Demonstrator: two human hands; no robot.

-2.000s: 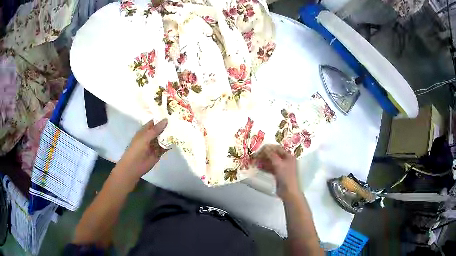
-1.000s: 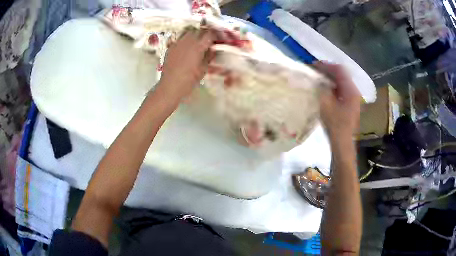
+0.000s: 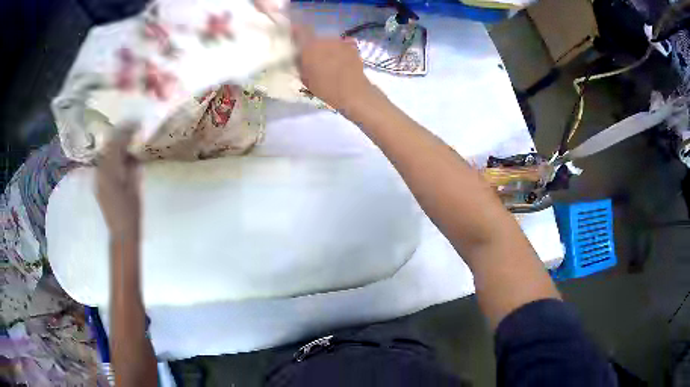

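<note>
The floral garment (image 3: 178, 64), cream with red-pink flowers, is lifted at the far left side, above and beyond the padded board (image 3: 227, 234). My left hand (image 3: 119, 170) is blurred at the garment's near left edge and grips the cloth. My right hand (image 3: 327, 69) holds the garment's right edge; its fingertips are partly hidden by blur and cloth. The board's white top is bare under my hands. The steam iron (image 3: 514, 181) lies at the table's right side, partly behind my right forearm.
The silvery iron rest (image 3: 393, 49) is at the far side of the white table (image 3: 461, 98). A pale hose (image 3: 624, 132) runs right from the iron. A blue slotted stool or basket (image 3: 590, 238) and a cardboard box (image 3: 561, 30) are at right. Crumpled floral cloth (image 3: 30, 280) is at left.
The garment has been moved from over the board to the far left and lifted. Both hands have moved left with it. The view has turned, and the blue slotted item shows more fully.
</note>
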